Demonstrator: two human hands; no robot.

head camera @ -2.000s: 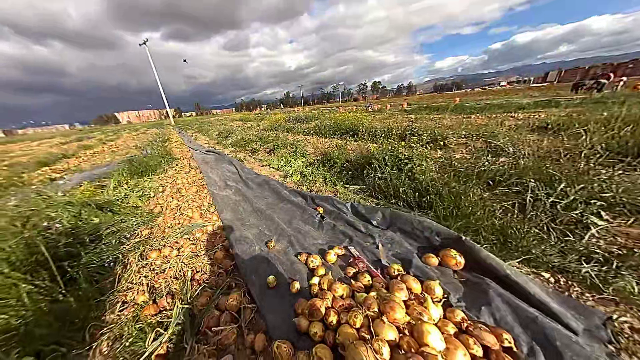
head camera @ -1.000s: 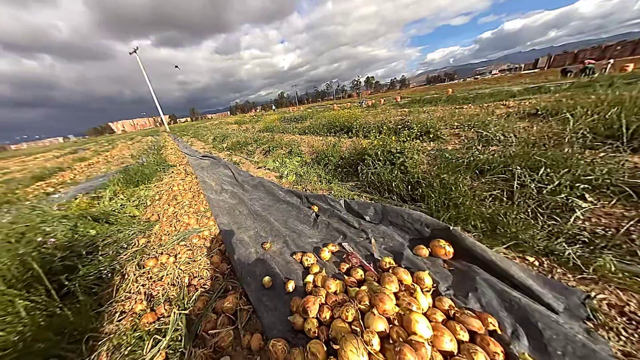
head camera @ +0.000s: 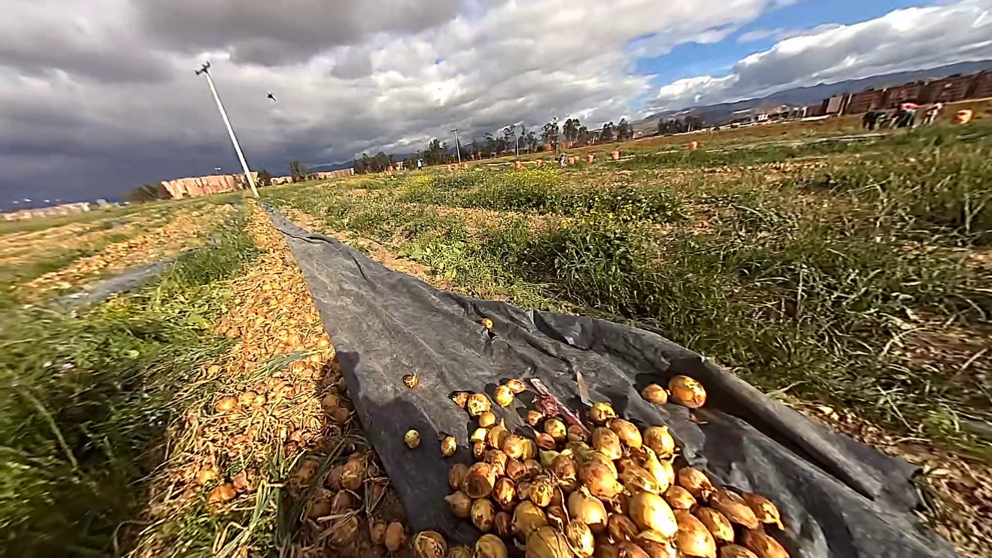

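Note:
Neither my left hand nor my right hand is in view, so what they hold or touch is hidden. A heap of yellow onions (head camera: pixel 589 480) lies on a long dark fabric sheet (head camera: pixel 403 333) at the bottom centre. Two onions (head camera: pixel 687 391) rest side by side to the right of the heap, and several small ones lie loose on the sheet behind and left of it. Against the heap's far edge is a reddish net-like scrap (head camera: pixel 554 404). Left of the sheet runs a row of pulled onions with dry tops (head camera: pixel 263 372).
Tall green weeds (head camera: pixel 635 263) border the sheet's right side, and grass (head camera: pixel 93 387) grows at the far left. A leaning pole (head camera: pixel 230 132) stands in the distance. Far off are orange sacks (head camera: pixel 963 116), people (head camera: pixel 905 116) and buildings (head camera: pixel 914 94).

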